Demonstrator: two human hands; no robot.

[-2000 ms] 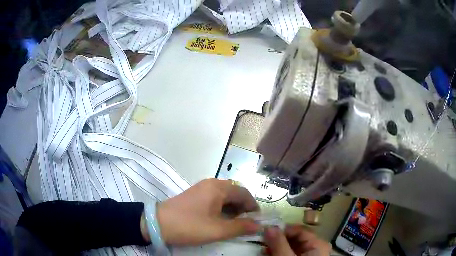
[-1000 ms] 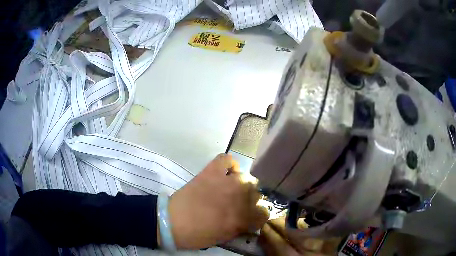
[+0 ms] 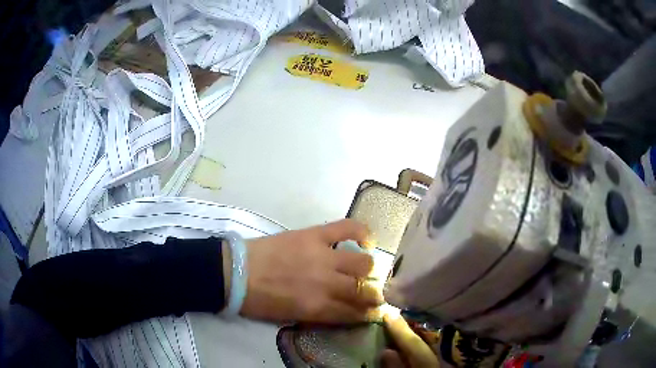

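A white pinstriped fabric strip [image 3: 194, 215] runs from the left to my left hand [image 3: 309, 277]. My left hand is palm down, left of the sewing machine head [image 3: 475, 223], with its fingers bent over the lit needle area. A pale bit of the strip shows between the fingers. My right hand [image 3: 411, 345] is low beside the left fingertips, a finger stretched toward them. It is partly hidden by the machine head and cut off by the lower edge; its hold is unclear. The presser foot and needle are hidden.
A tangled strip bundle [image 3: 79, 144] lies at left. Larger striped pieces [image 3: 413, 32] lie at the far edge. Yellow stickers [image 3: 327, 70] are on the tabletop [image 3: 288, 136]. The machine bed [image 3: 381, 205] has a dark rim. A red bit of the phone shows at lower right.
The view has shifted, so the machine head sits further right and lower. My left hand has flattened beside the needle area, with its fingers now visible. The phone is now mostly hidden.
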